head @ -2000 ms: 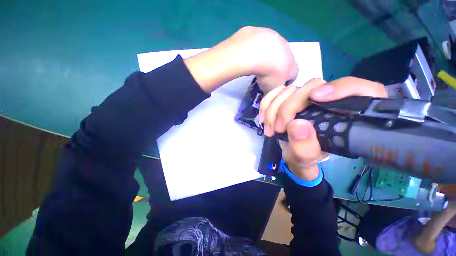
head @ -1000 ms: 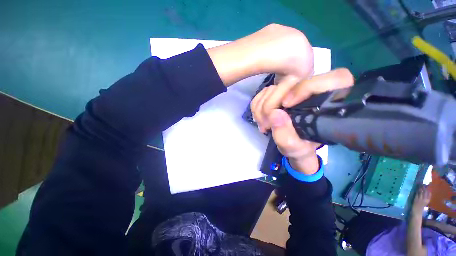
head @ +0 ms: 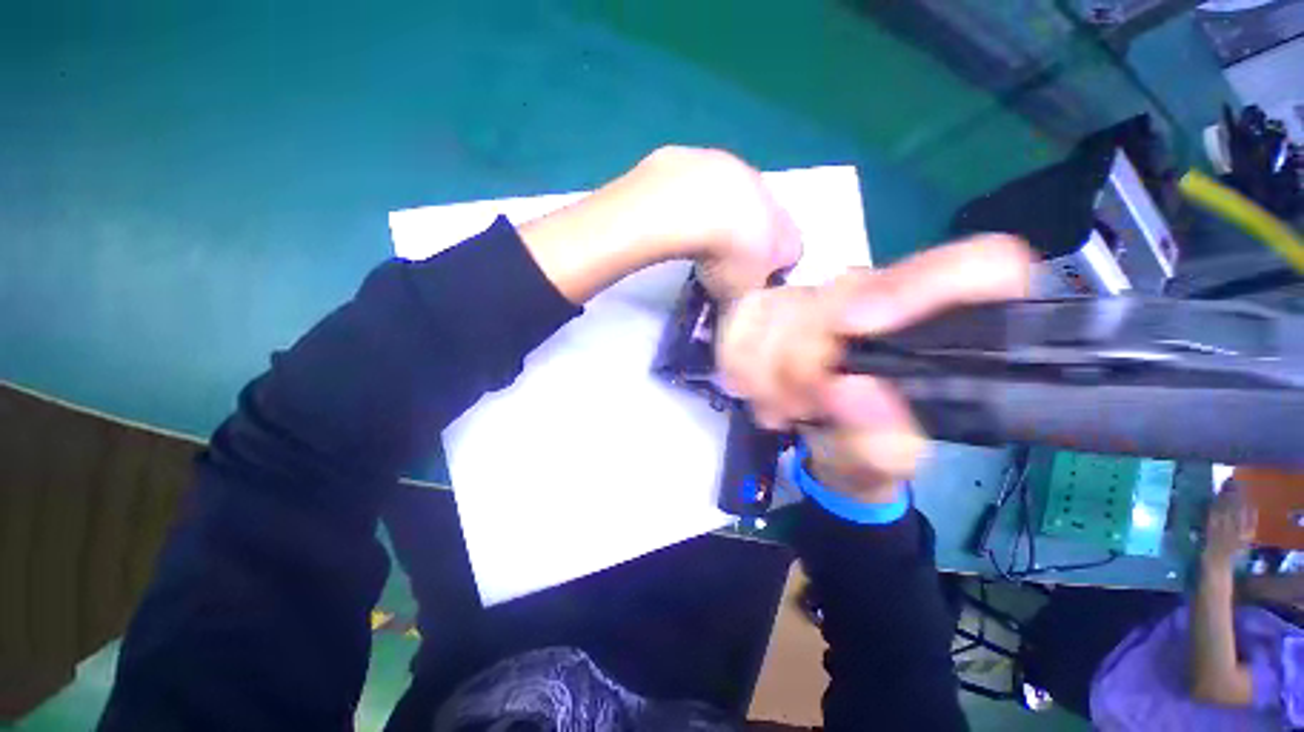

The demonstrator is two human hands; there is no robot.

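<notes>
My right hand (head: 815,358), blurred and wearing a blue wrist band (head: 855,503), is closed around the nose end of a thick grey and black electric screwdriver (head: 1115,375). The tool lies nearly level and runs off the right edge. My left hand (head: 722,222) is bent over the top of a black blocky device (head: 692,336) and holds it. The device's narrow black bar (head: 749,461), with a blue spot at its tip, points towards me. The device is over a white mat (head: 572,443). The screwdriver bit, screws and left fingertips are hidden.
A silver and black screw feeder (head: 1130,229) stands at the upper right, near a yellow strip (head: 1241,218). A green perforated box (head: 1094,493) and black cables (head: 1013,522) are at the right. Another person's arm (head: 1218,615) shows at the lower right. A cardboard box (head: 789,665) is below the bench edge.
The screwdriver's rear has swung and its body now lies more level and looks blurred. The hands, device and mat appear further left and lower as the view shifted. Both holds are unchanged.
</notes>
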